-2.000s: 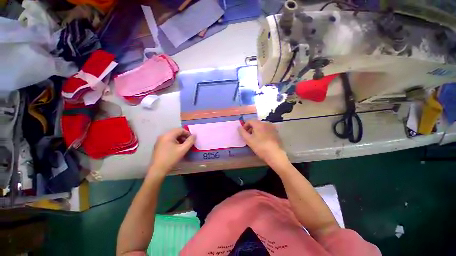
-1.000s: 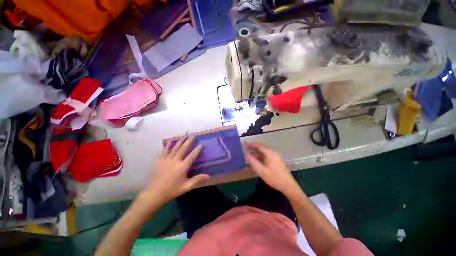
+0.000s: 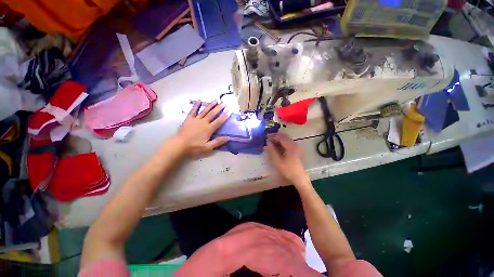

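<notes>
The folded blue sewing template (image 3: 238, 142) lies under the left end of the sewing machine head (image 3: 325, 65), in the bright needle light. My left hand (image 3: 203, 129) lies flat with spread fingers on its left part. My right hand (image 3: 284, 154) is at its right edge, fingers bent; whether they grip the edge is unclear. The pieces inside the template cannot be made out. A red piece (image 3: 295, 112) lies right of the needle, beside black-handled scissors (image 3: 330, 142).
Pink pieces (image 3: 120, 110) and a stack of red pieces (image 3: 78, 176) lie at left, with a tied red bundle (image 3: 58, 108). Spare templates (image 3: 216, 24) and a grey-white sheet (image 3: 170, 50) lie behind. A yellow object (image 3: 413, 127) stands at right.
The template was open with a pink piece on it, then was folded shut near the table's front edge. Both hands and the template have since moved up to the needle area. The camera view has shifted.
</notes>
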